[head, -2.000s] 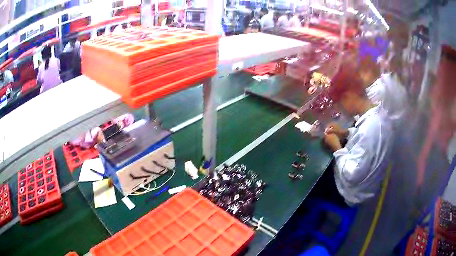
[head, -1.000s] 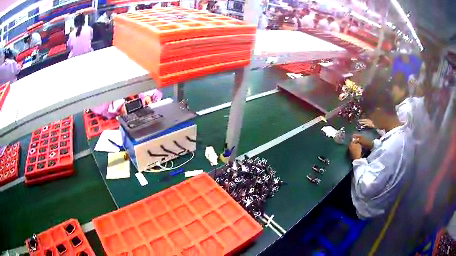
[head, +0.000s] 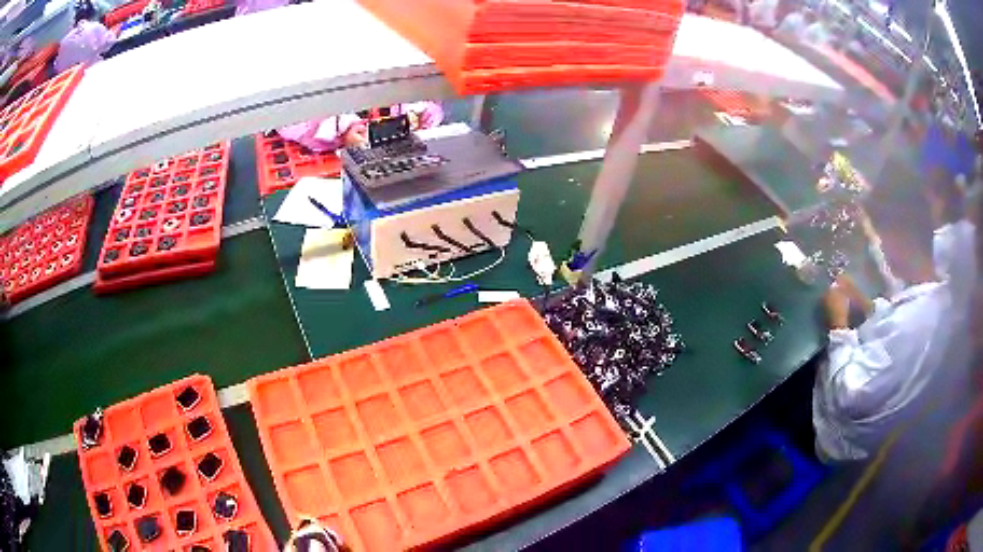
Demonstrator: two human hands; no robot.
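Observation:
Neither of my hands can be made out. An empty orange-red compartment tray lies nearest in front of me on the green bench. A second compartment tray at the lower left holds black square units in its pockets. A dark piece with silver parts sits in its upper left corner pocket. A small pale and dark object is cut off by the bottom edge at the near left corner of the empty tray; I cannot tell what it is. A heap of binder clips lies at the empty tray's right.
A blue and pale box with black leads stands behind the tray, near paper slips and a blue pen. Filled trays lie at the left. A shelf holds stacked trays. A white-coated person works at the right.
The view has turned down and left. The trays and box now appear higher and further right, and the filled tray at the lower left has come further into view.

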